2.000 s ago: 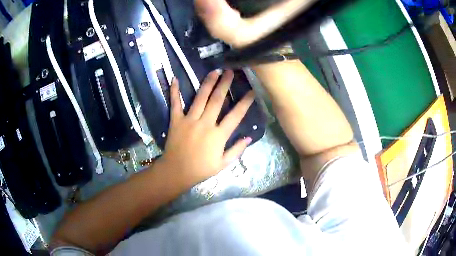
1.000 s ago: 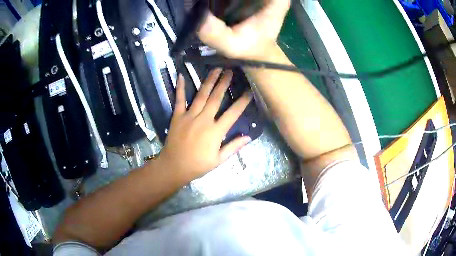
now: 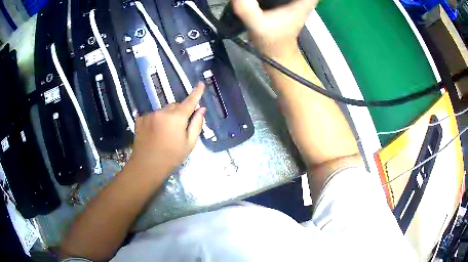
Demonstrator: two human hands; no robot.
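Note:
Black lock panel housings lie side by side on the bench; the rightmost panel (image 3: 231, 105) has a label, a long slot and a white strip (image 3: 167, 48) along its left side. My left hand (image 3: 164, 133) lies over the lower part of the two rightmost panels, index finger pointing at the slot, with nothing seen in it. My right hand (image 3: 279, 25) is at the top edge, partly cut off, around the dark electric screwdriver (image 3: 231, 23). The tool's body is partly out of view and its tip cannot be made out.
The black power cord (image 3: 328, 94) loops over my right forearm and the green conveyor belt (image 3: 374, 56). An orange-edged board (image 3: 385, 176) with a black strip part lies at the right. Small screws (image 3: 122, 157) lie below the panels. A brown box (image 3: 446, 36) stands at the upper right.
My left hand has moved left and its spread fingers have drawn in, uncovering the rightmost panel. My right hand and the screwdriver have moved up and right, off the panel. The cord hangs lower.

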